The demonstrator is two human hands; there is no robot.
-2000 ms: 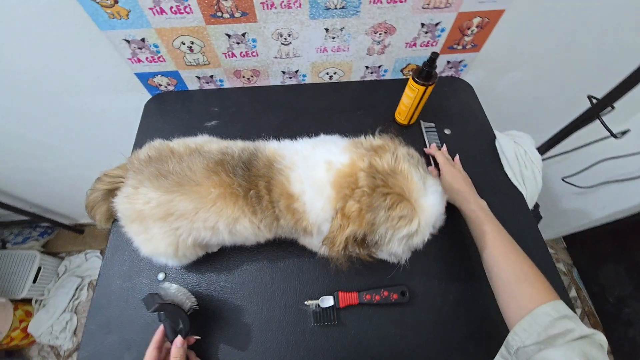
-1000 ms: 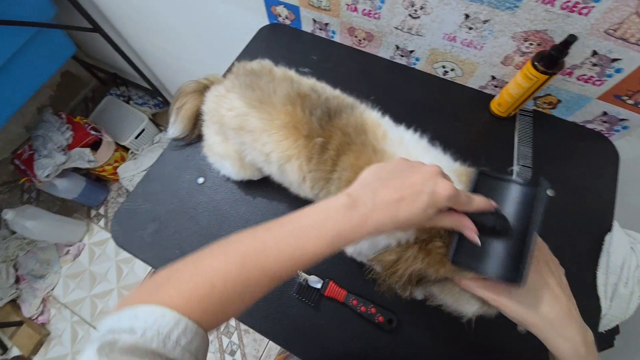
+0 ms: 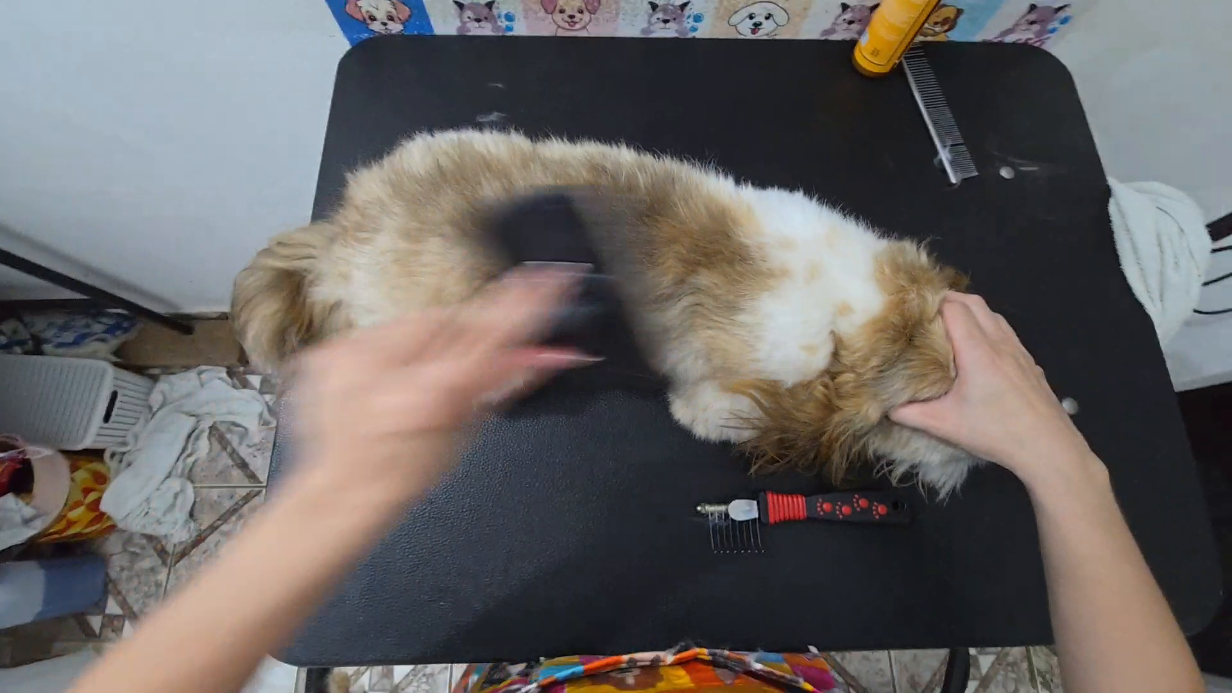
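Observation:
A brown and white long-haired dog (image 3: 616,241) lies along a black grooming table (image 3: 433,597), its head at the right. My left hand (image 3: 423,375), blurred by motion, grips a black slicker brush (image 3: 568,269) over the dog's side, near the middle of its body. Whether the bristles touch the coat is too blurred to tell. My right hand (image 3: 996,385) is curved around the dog's head, thumb and fingers in the fur. A dematting rake (image 3: 808,507) with a red and black handle lies in front of the dog.
At the back right are a metal comb (image 3: 938,115) and a yellow bottle (image 3: 890,34). A white towel (image 3: 1160,250) hangs by the table's right edge. On the floor at left are a white plastic basket (image 3: 67,399), cloths (image 3: 178,452) and other containers.
The brush in my left hand has moved from the dog's head to its side. My right hand, by the comb two seconds ago, now holds the dog's head. The view has swung considerably.

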